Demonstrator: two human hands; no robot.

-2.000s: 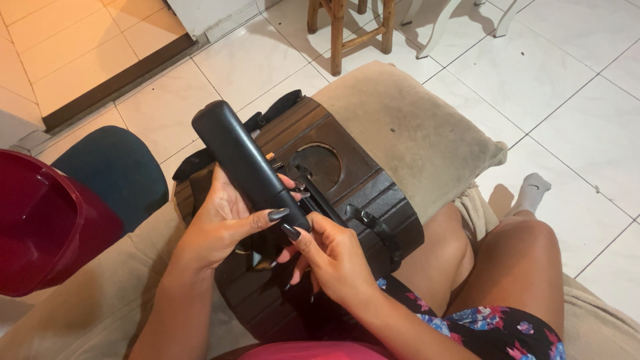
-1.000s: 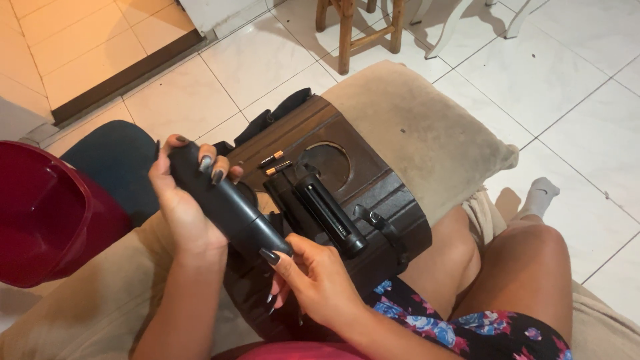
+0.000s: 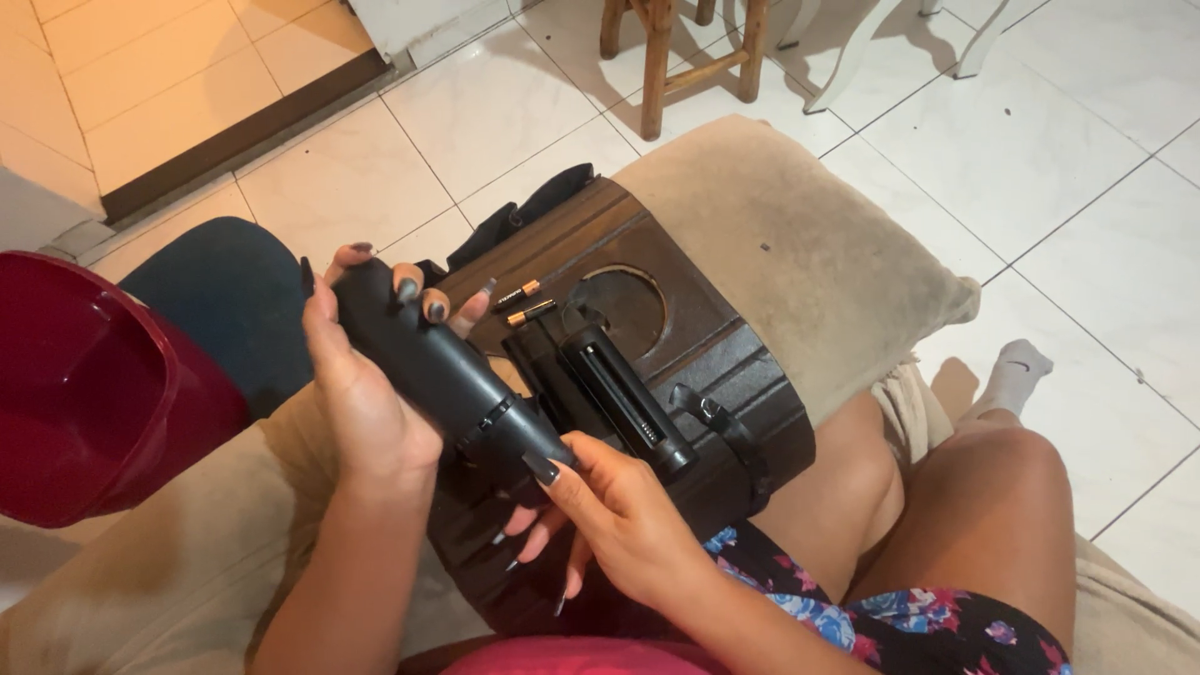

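My left hand (image 3: 384, 394) wraps around the upper body of a black cylindrical device (image 3: 422, 370), which it holds tilted over the lap tray. My right hand (image 3: 628, 516) grips its lower end with thumb and fingers. A narrow gap with small clips shows at a seam near that end. On the brown wooden tray (image 3: 722, 319) beside the device lies a black battery holder (image 3: 633, 398) with a slot and a spring in it. Two AA-type batteries, one (image 3: 517, 295) just behind the other (image 3: 532, 313), rest near its far end. Another black piece beside the holder is partly hidden.
The tray has a round cutout (image 3: 623, 305) and a black strap (image 3: 727, 427). A beige cushion (image 3: 759, 225) lies beyond it. At the left are a dark red plastic bin (image 3: 141, 412) and a dark blue rounded object (image 3: 225, 291). A wooden stool (image 3: 656, 70) stands on the tiled floor.
My left hand has moved up around the device's far part, from holding it lower. A gap now shows at the seam, where the device looked closed before. The battery holder shows more fully than two seconds ago.
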